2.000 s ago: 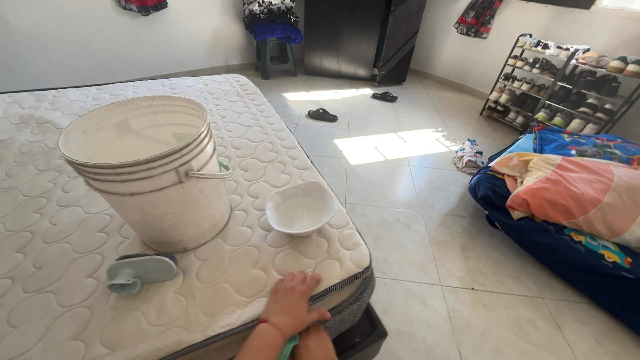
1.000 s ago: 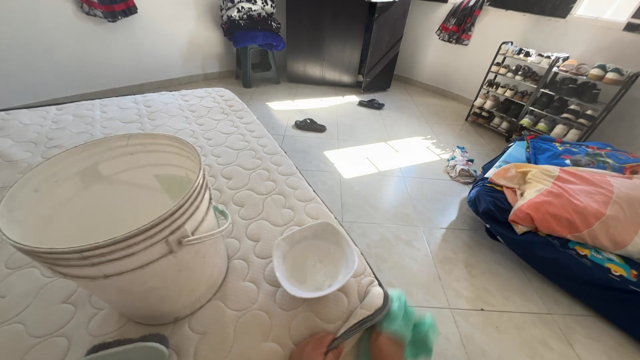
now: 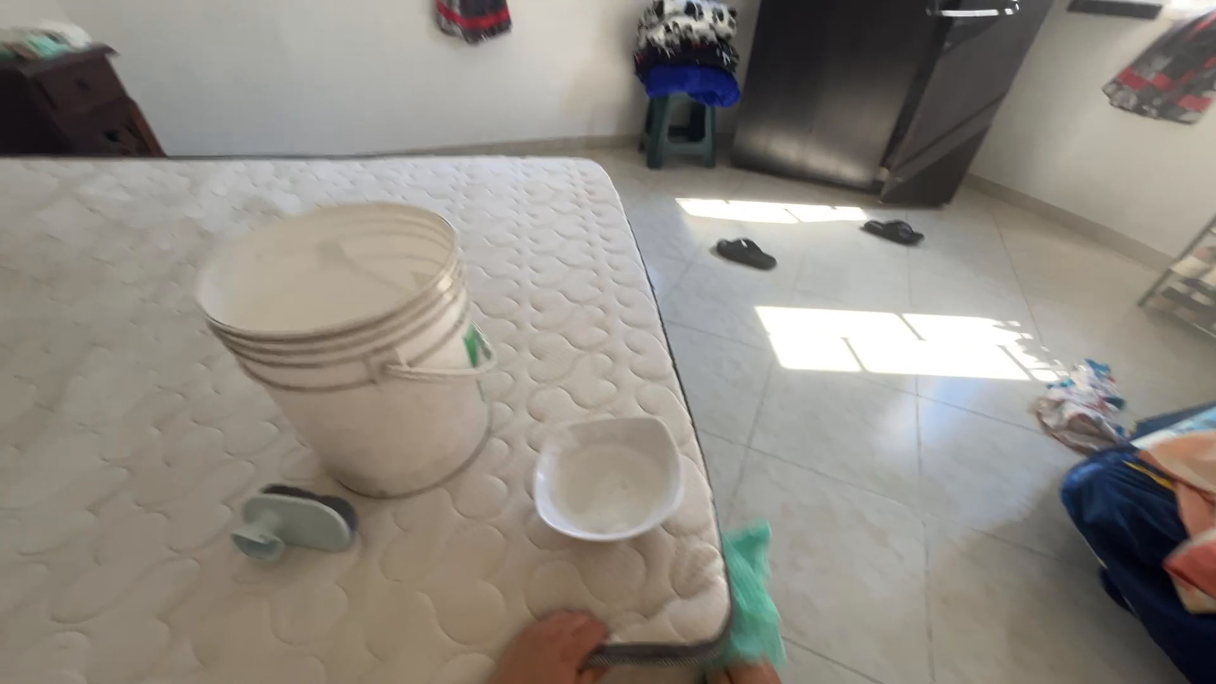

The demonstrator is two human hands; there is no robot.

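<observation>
My left hand (image 3: 553, 648) grips the top edge of the white quilted mattress (image 3: 446, 589) near its front corner. At the bottom of the view, my right hand (image 3: 746, 673) holds a green cloth (image 3: 752, 594) against the mattress's side by the corner; only some fingers show. A white square bowl (image 3: 609, 480) with cloudy liquid rests on the mattress just above my left hand. Left of it stands a white plastic bucket (image 3: 380, 408) with its handle down. A pale green scrub brush with dark bristles (image 3: 299, 521) lies in front of the bucket.
Black sandals (image 3: 747, 253) lie on the tiled floor. Behind are a stool with folded textiles (image 3: 679, 133) and a dark refrigerator (image 3: 826, 95). Bedding (image 3: 1140, 503) is at the right, near a crumpled cloth (image 3: 1083, 407). A dark wooden nightstand (image 3: 81, 100) stands back left.
The green cloth, barely visible between my hands two seconds ago, now hangs at the mattress corner in my right hand. My left hand stays on the edge. The view has shifted.
</observation>
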